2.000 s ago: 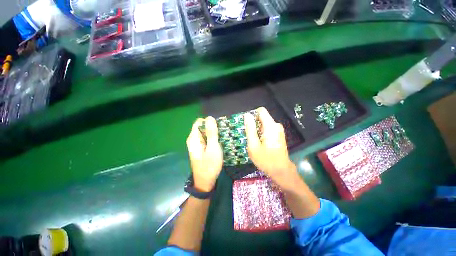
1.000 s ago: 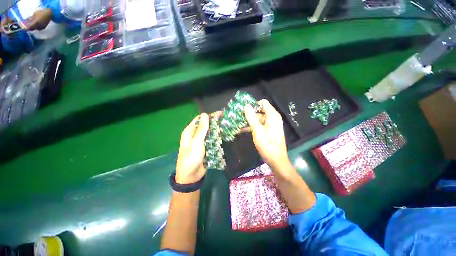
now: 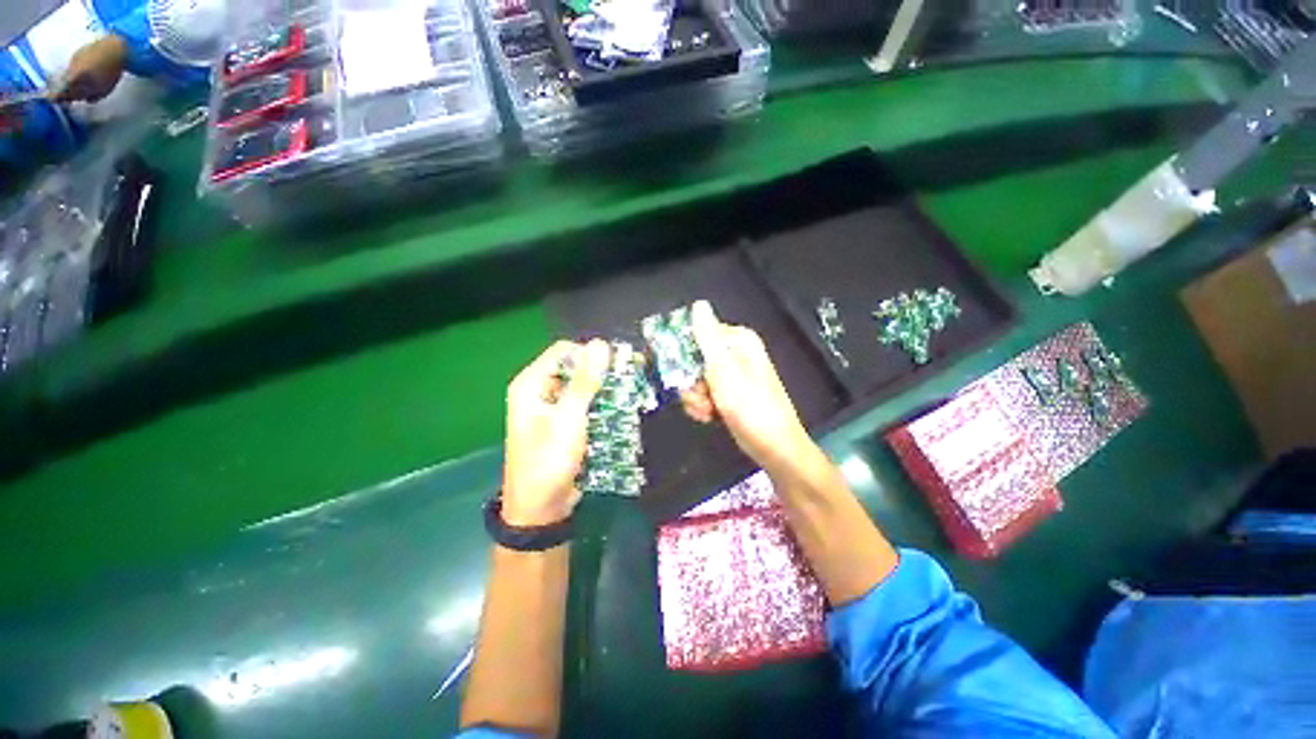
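Observation:
My left hand [image 3: 547,433] holds a piece of green PCB panel [image 3: 616,440] upright by its left side. My right hand [image 3: 740,386] holds a smaller piece of PCB panel [image 3: 673,348] between thumb and fingers. The two pieces are close together at the top, with a gap below; I cannot tell if they touch. Both are over the near left part of the black divided tray [image 3: 798,311]. A heap of small single boards [image 3: 918,321] and a narrow piece [image 3: 830,329] lie in the tray's right bay.
A pink-red bubble bag [image 3: 739,589] lies below the tray. Another bubble bag [image 3: 981,459] at right has boards on it. Clear plastic trays [image 3: 354,108], a black bin [image 3: 645,75], a carton [image 3: 1267,339] and a grey arm with whitish wrapping [image 3: 1126,231] stand around. A person's hand [image 3: 91,68] is at top left.
The panel, whole-looking two seconds ago, is now in two separate-looking pieces, one in each hand. The right-hand piece has turned more upright and looks smaller. The view has shifted slightly.

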